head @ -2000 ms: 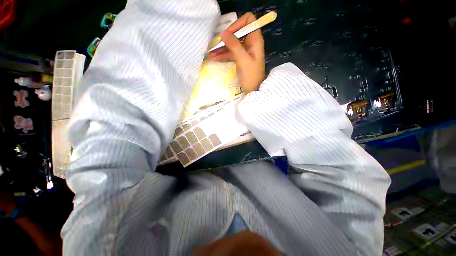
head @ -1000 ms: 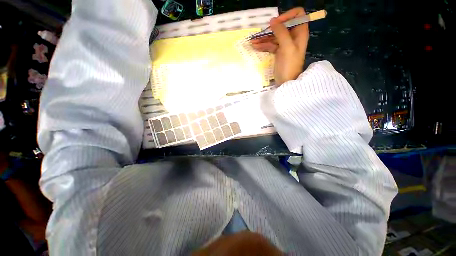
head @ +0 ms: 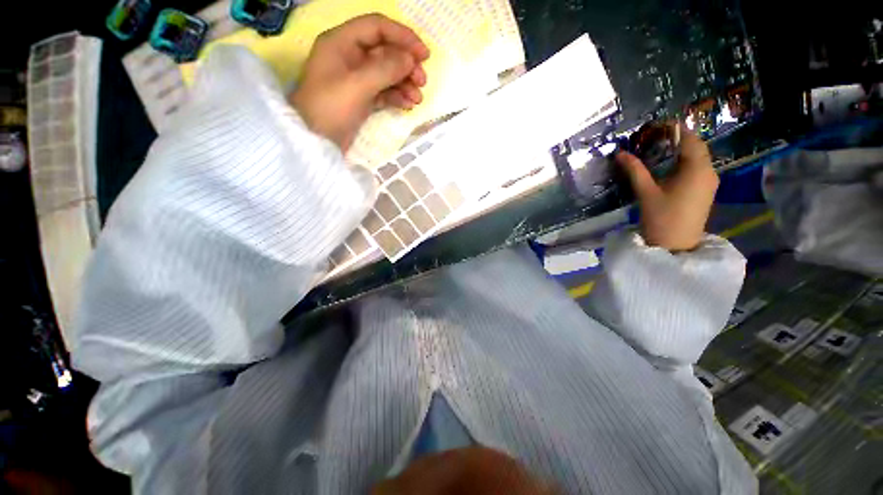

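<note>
My left hand (head: 358,77) is over the yellow adhesive sheet (head: 470,39), fingers curled; I cannot tell whether it holds anything. My right hand (head: 678,193) is at the near edge of the clear blister tray (head: 668,82), thumb and fingers around a dark, brownish spot; its grip is unclear. No tweezers are visible. Grey square adhesive pads (head: 411,203) lie below the yellow sheet, partly under my left sleeve. A bright white backing paper (head: 542,111) lies beside them. Three teal-rimmed watch housings, one of them (head: 261,12) cut off by the top edge, sit at upper left.
A long pad strip (head: 60,145) runs down the left. The slotted white sheet (head: 155,85) shows under the yellow one. Crinkled clear film (head: 823,208) hangs past the bench edge at right, above labelled packages (head: 765,425) and a yellow floor line.
The view has shifted and tilted. My right hand has left the yellow sheet for the tray, and the tweezers are no longer visible. My left hand, hidden before, now shows over the yellow sheet.
</note>
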